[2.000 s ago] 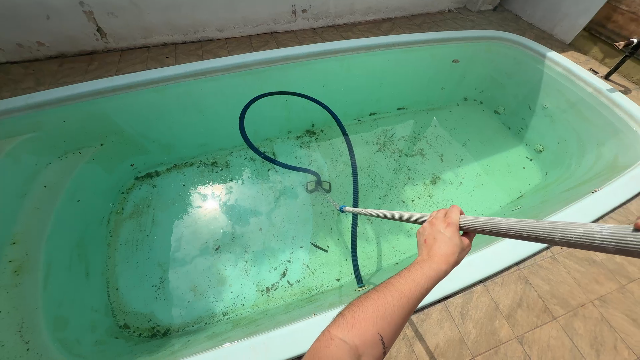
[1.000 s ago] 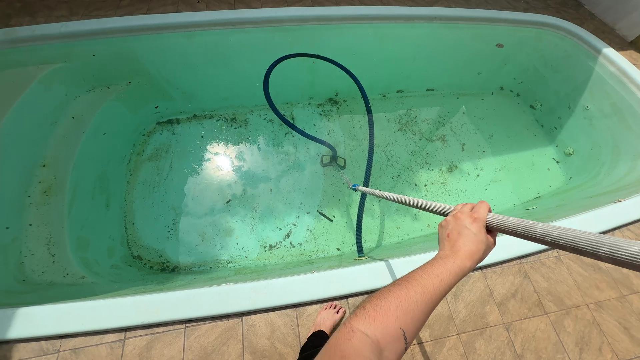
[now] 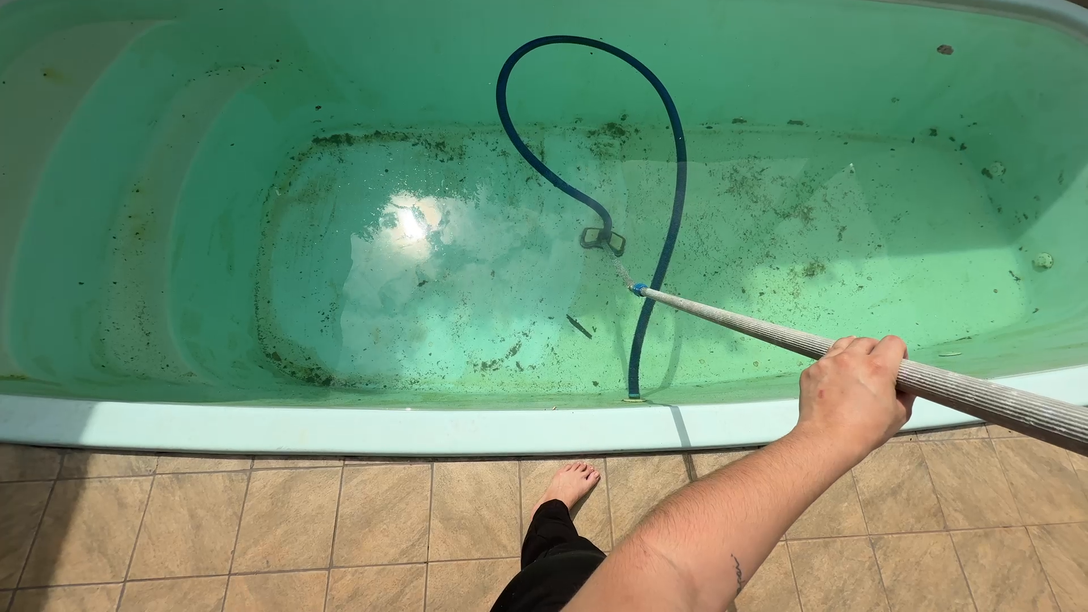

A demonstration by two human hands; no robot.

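Note:
My left hand [image 3: 854,391] is closed around a ribbed grey pole [image 3: 739,323] above the pool's near rim. The pole slants from the right edge down to its blue end [image 3: 639,290] near the water. Just beyond, a small pool vacuum head [image 3: 603,240] with two pale pads lies underwater, a thin whitish streak between it and the blue end. A dark blue hose [image 3: 677,136] loops from the vacuum head to a fitting [image 3: 634,399] in the near pool wall, passing by the pole's end. My right hand is out of view.
Green water fills the pool, with dark debris [image 3: 314,372] on its floor and submerged steps [image 3: 136,238] at the left. The pale rim [image 3: 340,429] borders beige tiles [image 3: 382,514]. My bare foot [image 3: 574,484] stands on the tiles close to the rim.
The view has tilted down, bringing my foot and more tiles into sight. My left hand keeps its hold on the pole. The vacuum head and the looped hose look much the same.

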